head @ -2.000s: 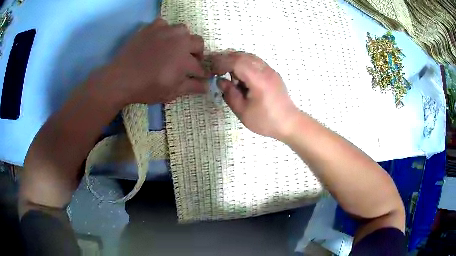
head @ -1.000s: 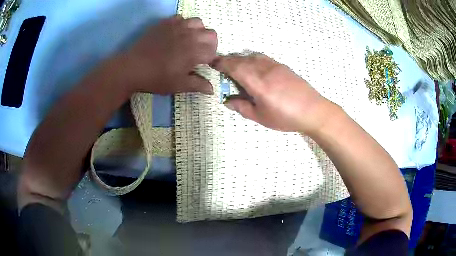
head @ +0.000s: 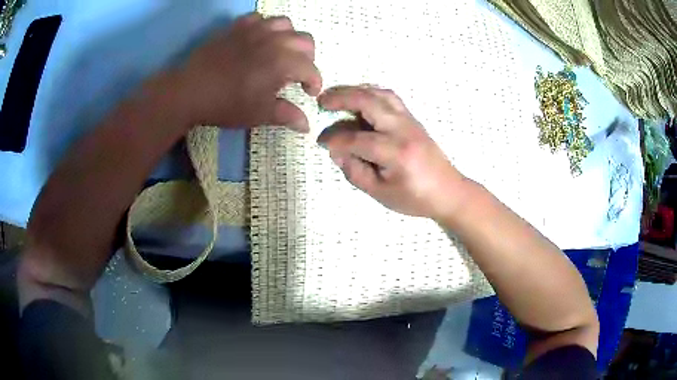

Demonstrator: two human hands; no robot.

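A cream straw tote bag lies flat in front of me, its toothed edge on the left. A flat braided handle loops off that edge. My left hand is on the bag's upper left part, with a bit of raised weave between its thumb and fingers. My right hand is just right of it, thumb and forefinger curled close together over the weave. A small greenish spot shows between the right fingers, too blurred to name. The right fingertips nearly meet the left ones.
A heap of gold-and-turquoise hardware lies at the right. Layered straw bags are at the back right. A black phone lies at the far left. A clear plastic bag lies at the right edge. A blue printed bag is below the table at right.
The bluish-white patch seen earlier between the hands no longer shows. The right hand's fingers have curled closer together. The left hand stays at the bag's left part, and the whole view has shifted slightly.
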